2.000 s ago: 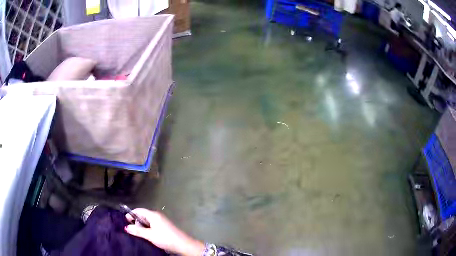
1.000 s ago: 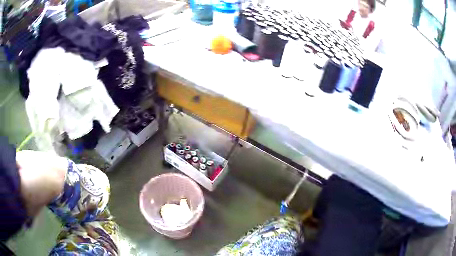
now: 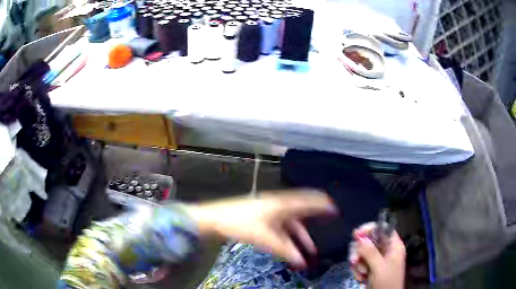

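My left hand (image 3: 271, 223), blurred, reaches in from the left in a patterned sleeve, its fingers apart and nothing seen in it. My right hand (image 3: 379, 259) is at the lower right, closed on small metal thread snips (image 3: 386, 223) that point up. A black cloth (image 3: 334, 178) hangs at the table's front edge and lies behind and between both hands. Whether the left fingertips touch it I cannot tell.
The white-covered table (image 3: 237, 107) holds thread cones (image 3: 249, 42), a dark phone (image 3: 296, 35) on a pale blue stand, an orange ball (image 3: 120, 56) and an oval bowl (image 3: 365, 59). A spool box (image 3: 138, 189) is below. A beige bin (image 3: 464, 197) stands right; dark garments (image 3: 39, 113) left.
The view has swung from the floor and bin, past the left side, to face the table. The dark purple garment from the earliest frame is out of the lap. Both hands now show.
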